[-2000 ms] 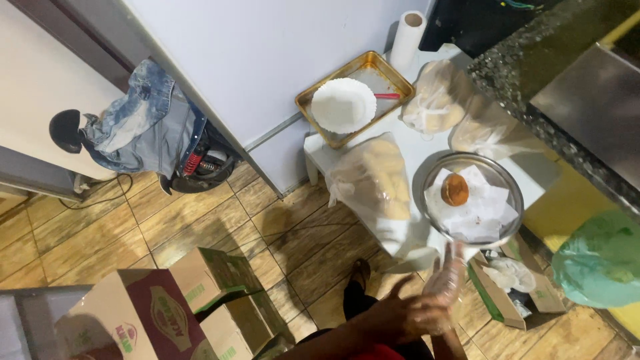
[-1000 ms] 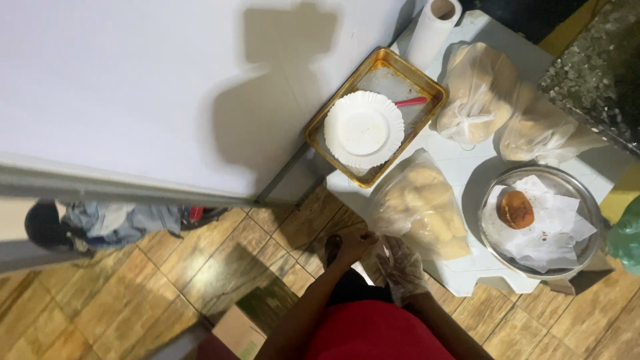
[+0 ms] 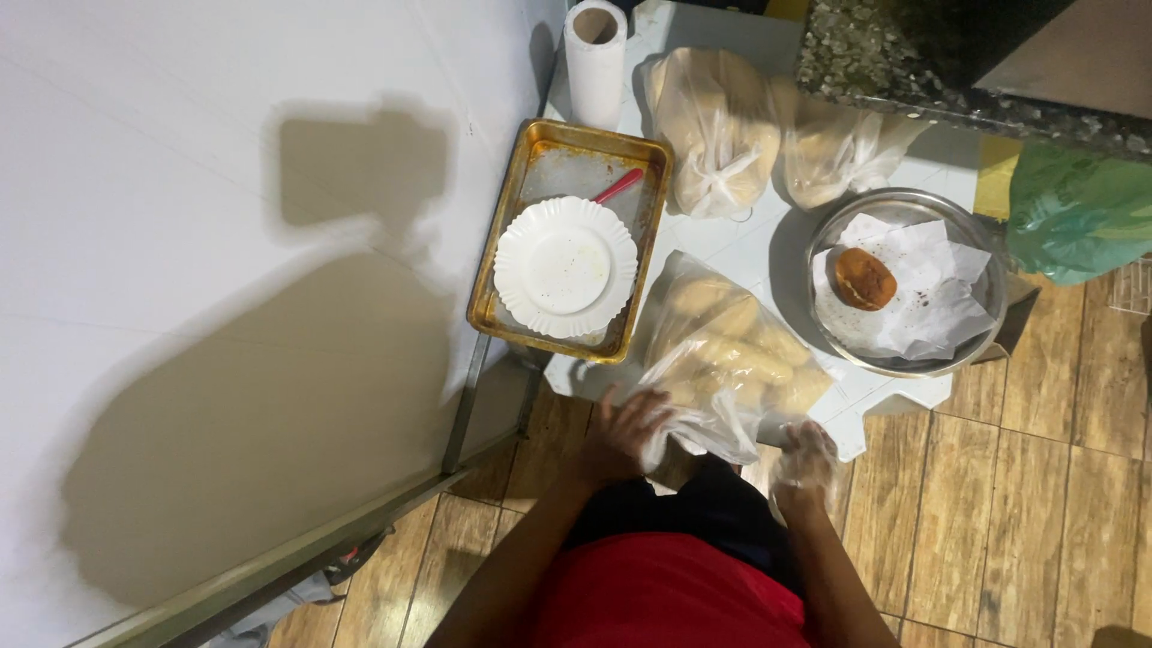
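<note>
A clear plastic bag of bread rolls (image 3: 733,337) lies at the near edge of the white table (image 3: 900,400). My left hand (image 3: 630,432) grips the loose mouth of this bag on its left side. My right hand (image 3: 805,463), in a clear plastic glove, is at the bag's lower right corner; whether its fingers close on the plastic is not clear. To the right, a round metal bowl (image 3: 997,319) lined with white paper (image 3: 931,288) holds one browned roll (image 3: 865,279). Two knotted bags of rolls, one left (image 3: 715,130) and one right (image 3: 823,148), lie farther back.
A metal baking tray (image 3: 652,243) at the left holds a white fluted paper plate (image 3: 565,267) and a red-handled utensil (image 3: 618,185). Behind it stands a paper roll (image 3: 596,72). A granite counter (image 3: 900,67) overhangs the back right, near a green plastic bag (image 3: 1080,211). A wall borders the left.
Two seconds ago my hands were together beside the table, below the bowl; now they are apart at the near bag. My left hand has taken hold of its mouth. The view has shifted.
</note>
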